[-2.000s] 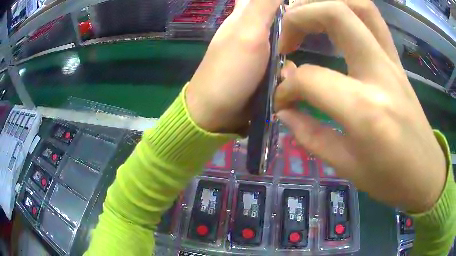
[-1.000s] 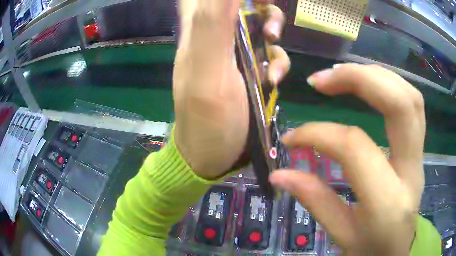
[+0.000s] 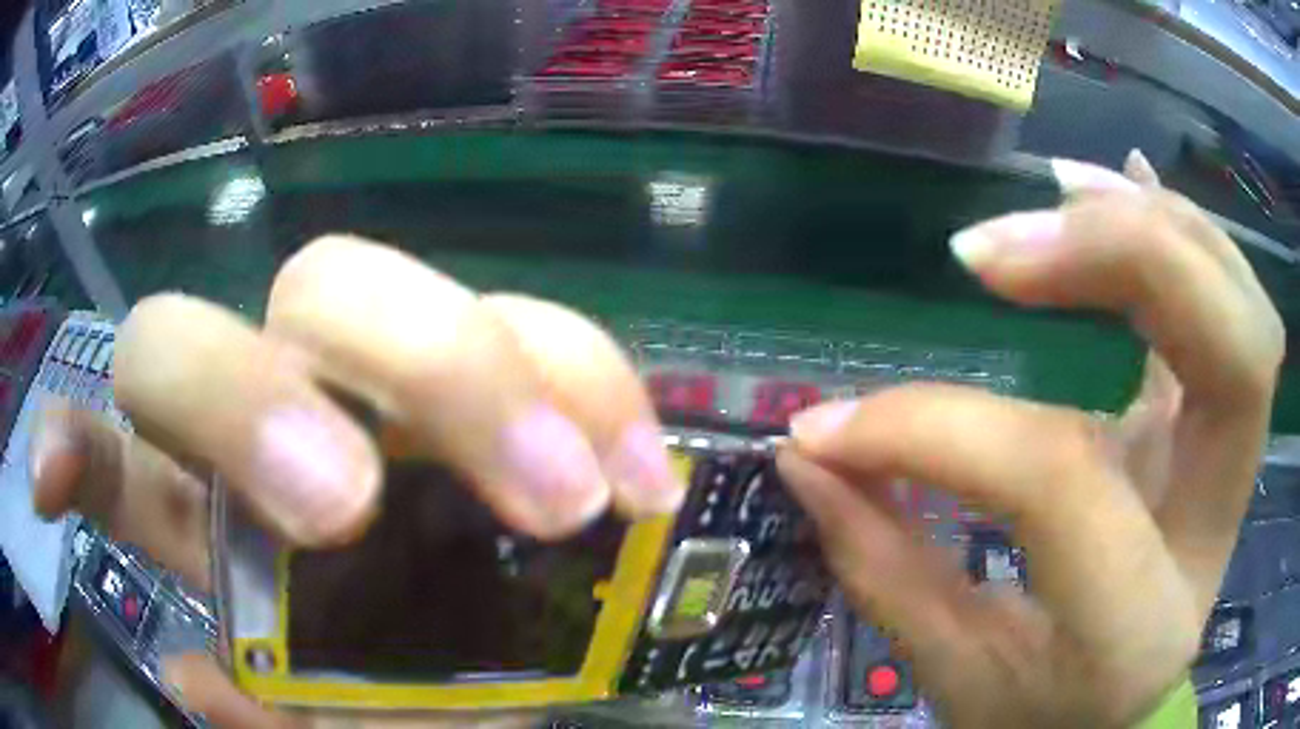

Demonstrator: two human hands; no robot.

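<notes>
A black keypad phone (image 3: 428, 584) with a yellow-framed dark screen is held front up and sideways, close to the camera. My left hand (image 3: 385, 385) grips it, with fingers over the screen's upper edge. My right hand (image 3: 1055, 456) touches the phone's upper edge at the keypad end with thumb and index finger pinched together; the other fingers are raised. Whether something small is between those fingertips cannot be told. Behind the phone, a clear blister tray shows in part, with a phone back (image 3: 881, 681) with a red button.
A green conveyor belt (image 3: 471, 200) crosses behind the hands. A stack of trays with red items (image 3: 656, 50) and a yellow dotted card (image 3: 958, 50) are above it. White paper sheets (image 3: 43, 484) lie at left. Part-hidden side trays lie at left and right.
The phone has turned from edge-on to show its screen and keypad, and my left hand has moved left with it. My right fingers have shifted to the keypad end's upper edge.
</notes>
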